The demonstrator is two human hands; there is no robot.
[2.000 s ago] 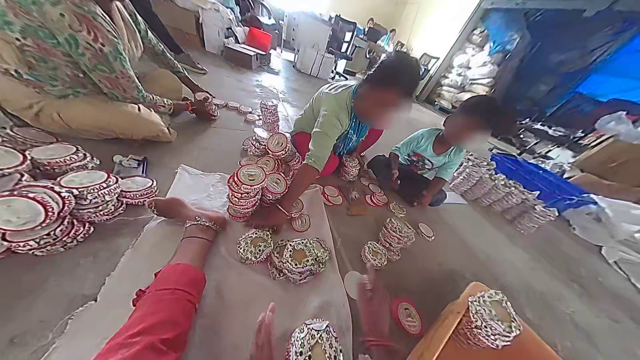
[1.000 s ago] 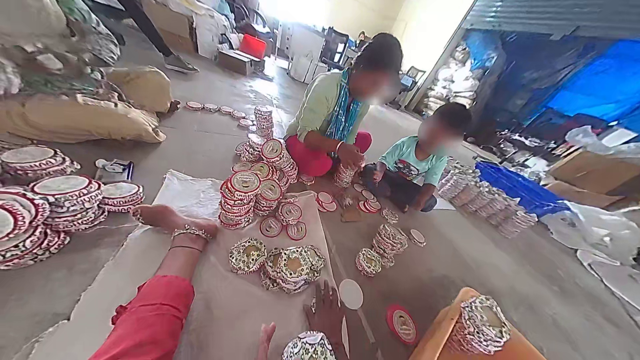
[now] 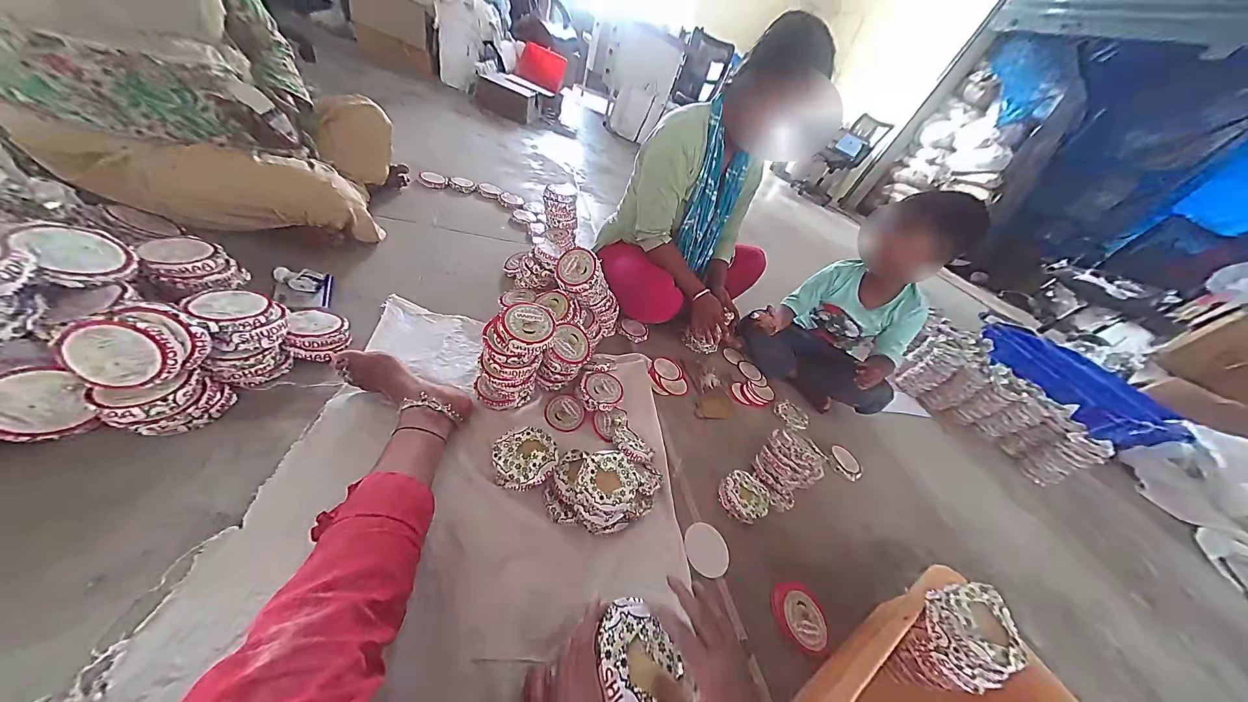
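Observation:
At the bottom of the head view my left hand [image 3: 573,658] is blurred at the left side of a round, floral-patterned printed cover [image 3: 616,634]. My right hand [image 3: 710,634] lies at its right side, fingers spread and blurred. Whether either hand grips it I cannot tell. Just above my right hand is a plain white disc [image 3: 706,551]. A red-rimmed disc [image 3: 799,618] lies to the right on the floor. Ahead of my hands a cluster of patterned round pieces [image 3: 606,487] sits on a pale cloth [image 3: 468,585].
An orange box [image 3: 877,634] bears a stack of patterned covers [image 3: 965,634] at lower right. Stacks of red-rimmed discs [image 3: 517,351] stand ahead, more [image 3: 229,331] at left. A person [image 3: 682,185] and a child [image 3: 858,302] sit opposite; another person [image 3: 195,127] sits upper left.
My two hands were apart around a patterned piece two seconds ago; the right hand then reached beside the white disc and is now back at the piece. The white disc lies on the floor.

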